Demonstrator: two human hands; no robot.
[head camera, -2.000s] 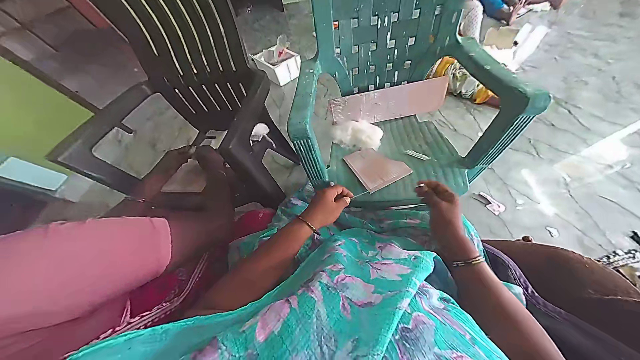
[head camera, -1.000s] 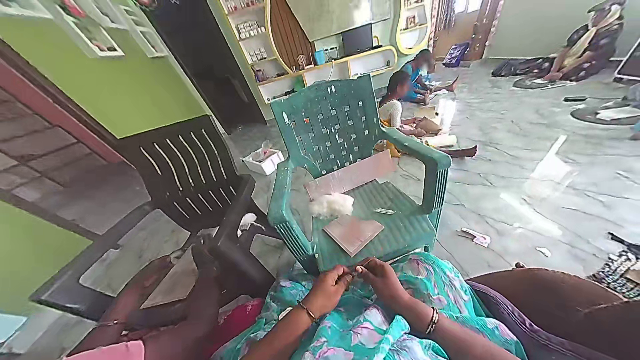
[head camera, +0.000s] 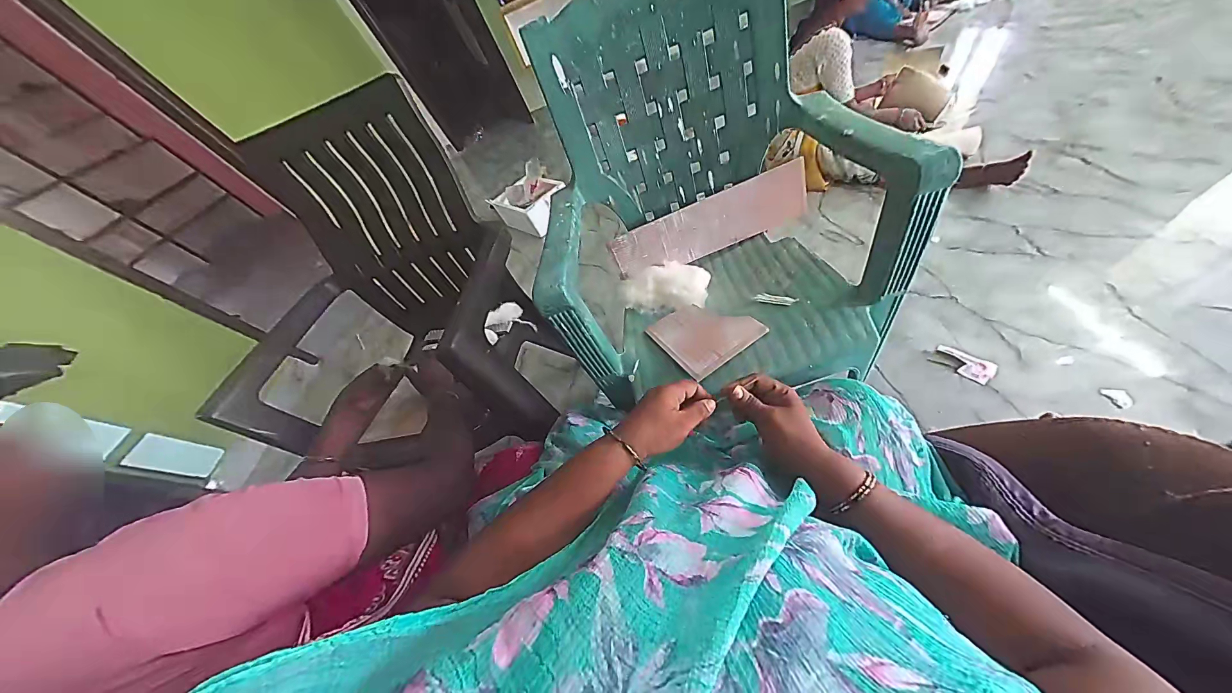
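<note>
My left hand and my right hand meet fingertip to fingertip above my lap, which is covered by turquoise floral cloth. A thin, dark stick-like thing seems to lie between the pinched fingers; it is too small to name. Just beyond them, on the seat of a green plastic armchair, lie a flat pinkish square board, a tuft of white cotton-like fibre and a few small white sticks. A long pinkish board leans at the back of the seat.
To the left stands a dark plastic chair, with a seated person in a pink sleeve working beside me. A white box stands on the floor behind. Another person sits beyond the green chair. Scraps lie on the floor at right.
My hands were apart two seconds ago and have come together since. The view has tilted up and back down.
</note>
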